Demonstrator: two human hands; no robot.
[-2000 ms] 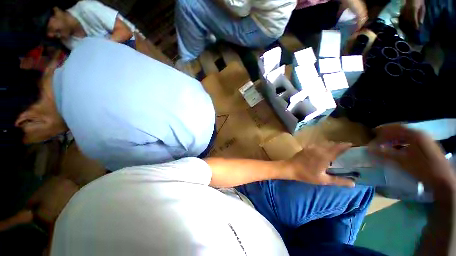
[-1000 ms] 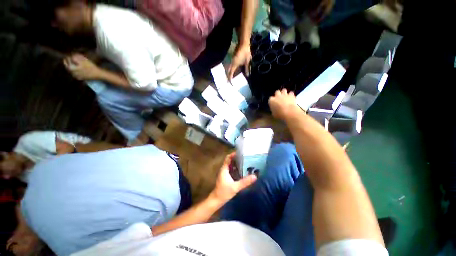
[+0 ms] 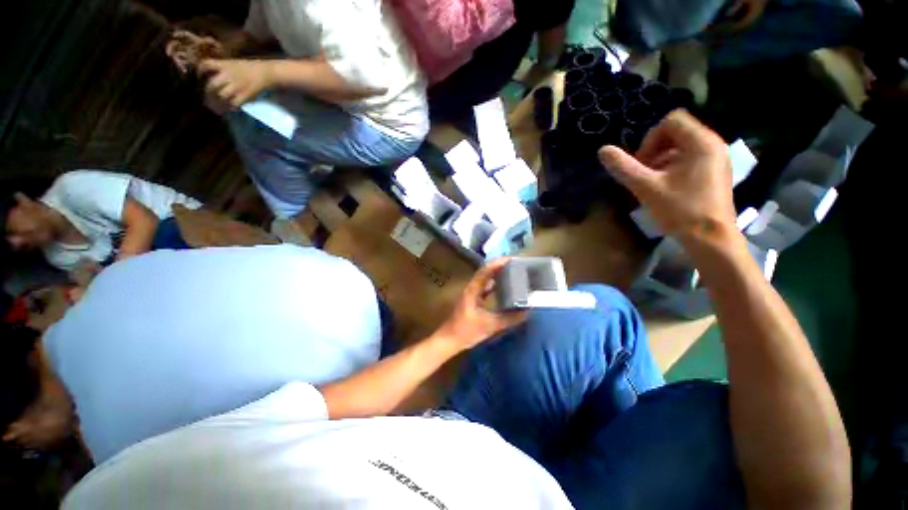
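My left hand (image 3: 478, 311) holds an open white carton (image 3: 516, 283) above my left knee, its square mouth turned toward the camera and a flap sticking out to the right. The inside looks grey, with no dark tube visible. My right hand (image 3: 687, 184) is raised over the right side of the black tubes (image 3: 594, 122), thumb and fingers apart, with nothing visible in it. The tubes stand in a dark cluster.
Open cartons (image 3: 476, 204) stand left of the tubes. More open cartons (image 3: 796, 204) stand at the right, partly behind my right forearm. Brown cardboard (image 3: 363, 239) with a white label lies at centre left. A person in light blue (image 3: 214, 334) is close on my left; others sit beyond.
The carton in my left hand has tipped so its mouth faces the camera. My right hand has lifted, and its fingers have spread. The camera view has shifted.
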